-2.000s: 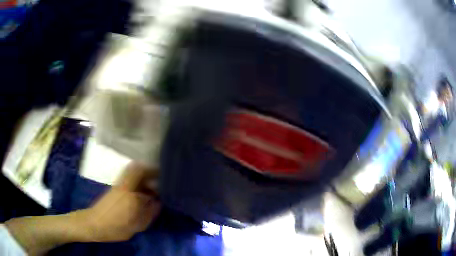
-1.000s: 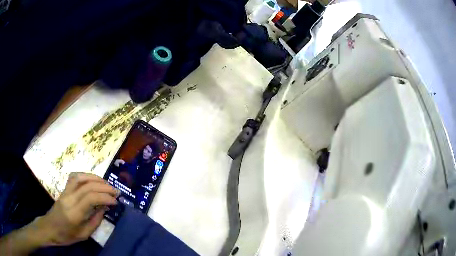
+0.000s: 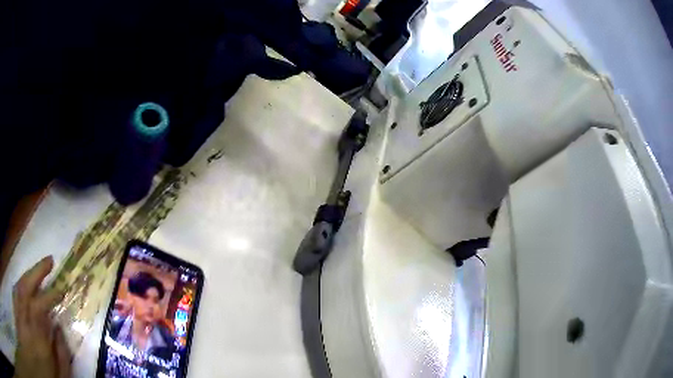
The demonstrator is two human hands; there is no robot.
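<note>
A smartphone (image 3: pixel 150 317) with a lit screen showing a person lies on the worn white table, cut off by the lower picture edge. My left hand (image 3: pixel 38 321) is at the lower left edge, beside the phone and apart from it. Its fingers are raised and slightly apart, with nothing visible in them; the wrist is cut off. My right hand is not in view.
A cream sewing machine body (image 3: pixel 443 177) with a vent fills the right. A grey metal lever (image 3: pixel 330 214) runs along its base. A dark thread cone (image 3: pixel 138 159) stands behind the phone. Dark navy cloth (image 3: pixel 214 44) lies across the back left.
My left hand has left the phone screen and moved to the left. The screen picture is different. The blue cloth at the phone's lower end is out of view. The camera view has shifted.
</note>
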